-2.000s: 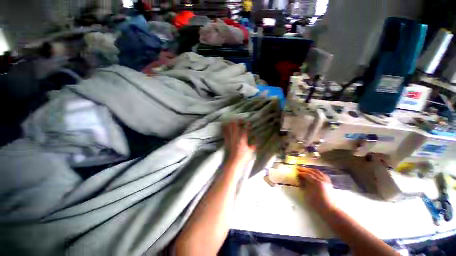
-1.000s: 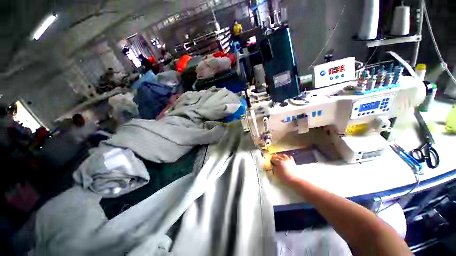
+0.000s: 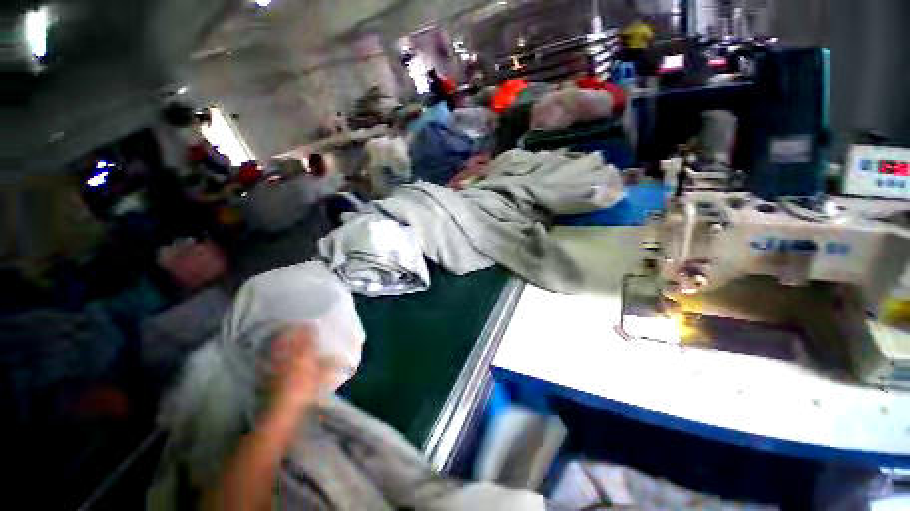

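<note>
My left hand is blurred at the lower left, on a bunched part of the pale grey-green fabric. Whether its fingers grip the cloth cannot be told. The fabric runs from there along the bottom towards the centre. My right hand is not in view. The white sewing machine stands at the right. Its needle area is lit yellow, with no cloth seen under it. A thin wire-like edge guide shows left of the needle.
More grey-green fabric lies heaped beside a rolled piece on the green surface. The white table has a blue edge. A dark teal upright box stands behind the machine. A person in yellow is far back.
The view has swung left. The fabric has left the machine bed and lies lower left. My left hand has come into view on the cloth, and my right hand has gone out of view.
</note>
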